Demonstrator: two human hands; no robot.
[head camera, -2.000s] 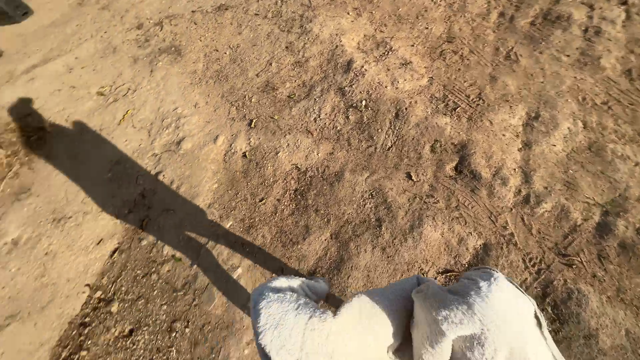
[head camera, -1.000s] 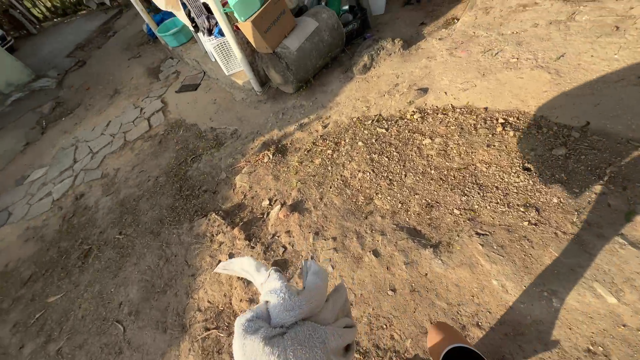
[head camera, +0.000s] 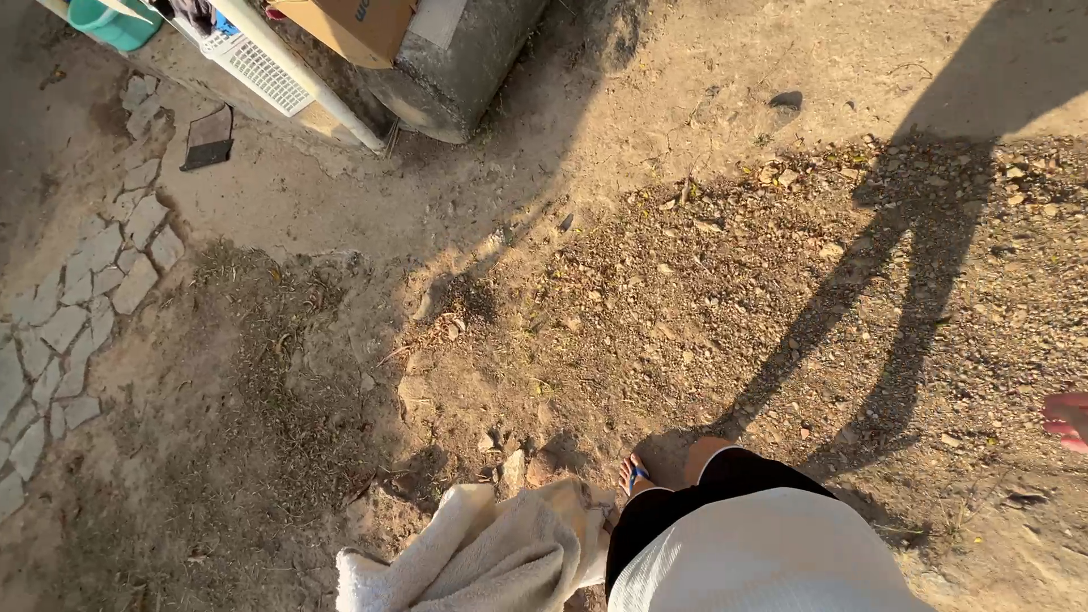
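Observation:
A pale, fluffy cloth, perhaps a towel (head camera: 501, 552), hangs in folds at the bottom of the head view, left of my white shirt (head camera: 765, 561) and black shorts. No hand shows at the cloth; my left hand is out of view. My right hand (head camera: 1067, 421) appears at the right edge, cut off by the frame, with some fingers apart and nothing seen in them. One foot in a blue flip-flop (head camera: 637, 474) stands on the dirt beside the cloth.
Flat paving stones (head camera: 76, 314) lie at left. At the top stand a turquoise tub (head camera: 115, 25), a white plastic basket (head camera: 263, 72), a pale post (head camera: 297, 72), a cardboard box (head camera: 348, 25) and a large grey cylinder (head camera: 467, 68). Gravel (head camera: 680, 297) and small rocks (head camera: 514, 472) cover the ground.
The view has swung from bare ground to the post, box and paving. My right hand, shirt and foot now show, and the cloth hangs farther down in the view than a second ago.

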